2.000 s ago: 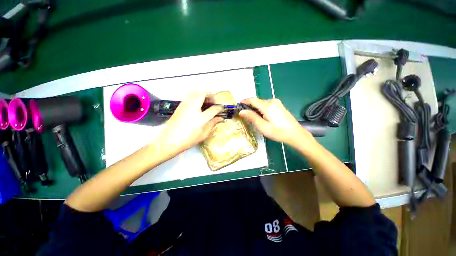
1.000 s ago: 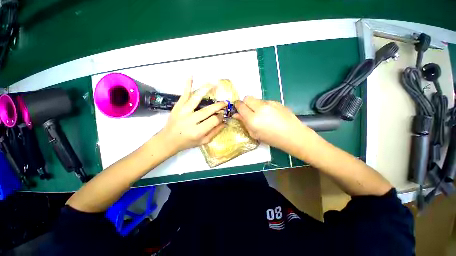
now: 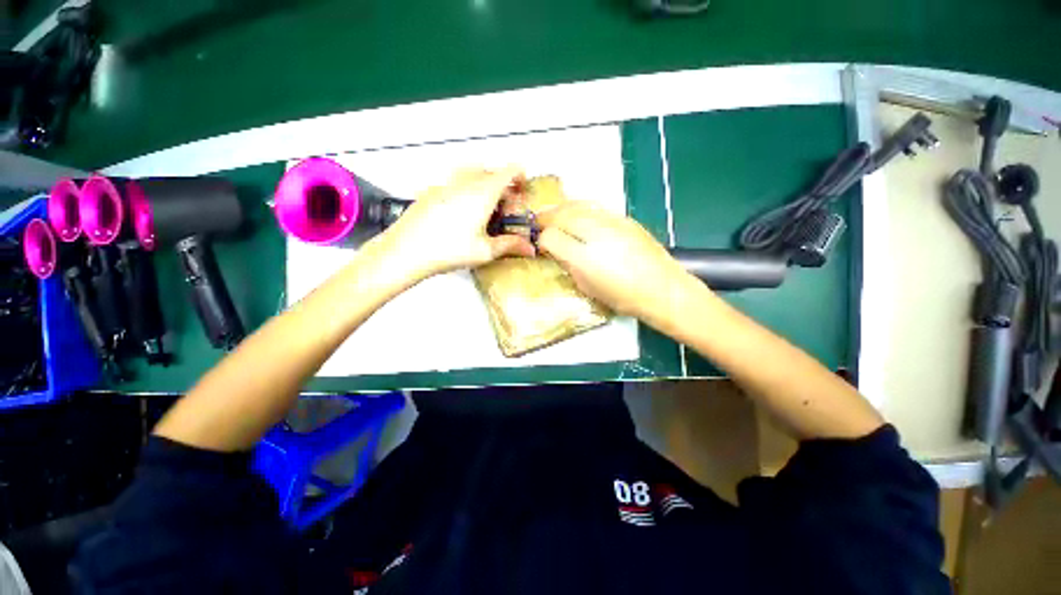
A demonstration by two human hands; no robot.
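A hair dryer head (image 3: 318, 202) with a magenta ring lies at the left of the white work sheet (image 3: 384, 331). Its dark inner handle runs right, under my left hand (image 3: 448, 221), whose fingers close around the handle end. My right hand (image 3: 599, 250) pinches small dark and blue parts at that end; the fingertips hide the exact joint. The hands nearly touch above the yellow-tan support pad (image 3: 535, 305). A dark grey handle sleeve (image 3: 733, 269) lies to the right of my right hand, with a bundled power cord (image 3: 809, 207) beside it.
Several dryer heads (image 3: 192, 209) with magenta rings stand at left beside a blue parts bin (image 3: 68, 337). A cord tray (image 3: 919, 291) at right holds cord-and-sleeve sets. A white rail (image 3: 698, 90) runs before the green conveyor (image 3: 524, 47). A blue stool (image 3: 332, 447) is below the bench.
My left hand has closed in around the handle end; its fingers were more spread. My right hand stays at the joint. The camera view has shifted, showing more of the blue bin.
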